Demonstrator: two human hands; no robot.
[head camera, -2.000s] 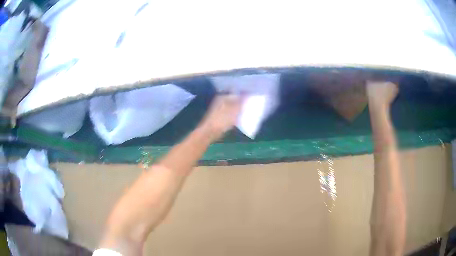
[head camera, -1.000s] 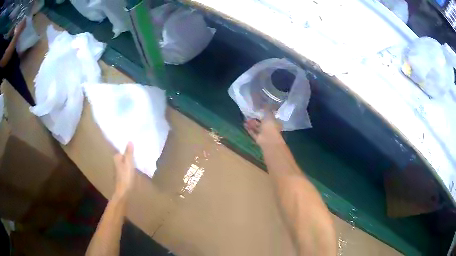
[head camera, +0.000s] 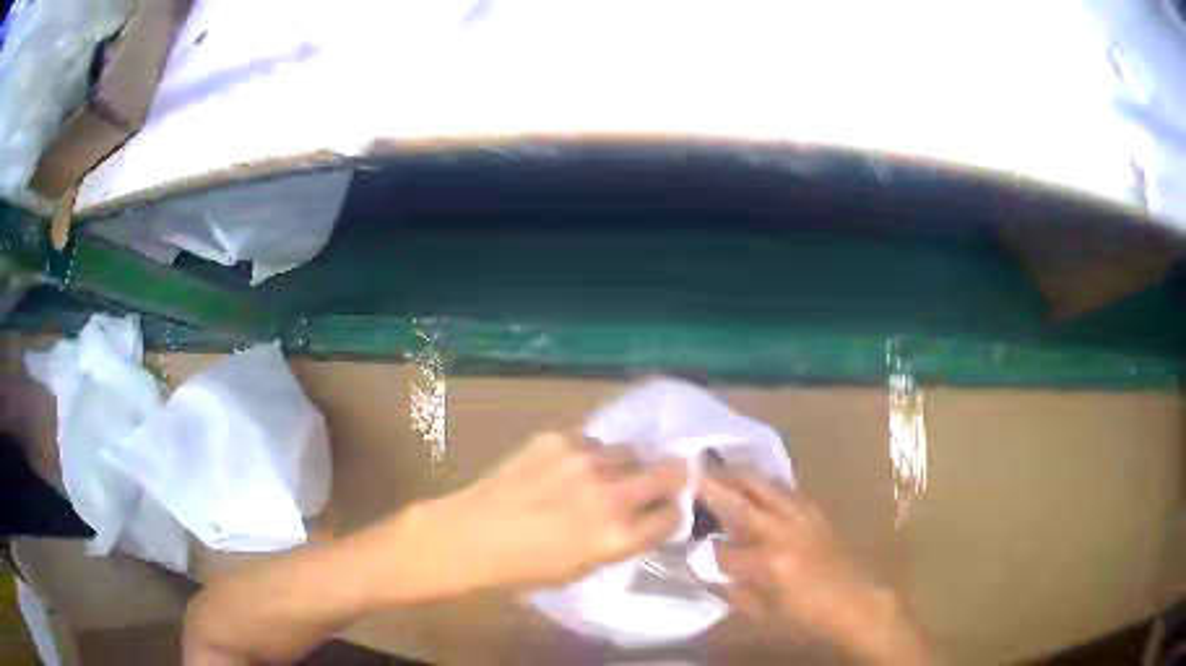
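Note:
A white wrapped item (head camera: 650, 601) lies on the cardboard bench cover (head camera: 1041, 520) in front of me, with a small dark gap at its centre. My left hand (head camera: 592, 501) is on its upper left side, fingers bent over the wrapping near the gap. My right hand (head camera: 780, 553) is on its right side, fingers at the gap. Both hands are blurred and grip the wrapping. A second white wrapped item (head camera: 241, 455) lies at the left of the bench, against a crumpled white bag (head camera: 104, 442).
A green rail (head camera: 676, 354) runs along the bench's back edge. Behind it is a dark shelf space with a white bagged item (head camera: 280, 221) at left and a brown carton (head camera: 1093, 267) at right. The white upper table (head camera: 676, 78) overhangs it. A cardboard piece (head camera: 111, 111) stands upper left.
The wrapped item with the dark centre has come from the shelf onto the bench, and both hands are now on it. The other wrapped item has been let go at the left.

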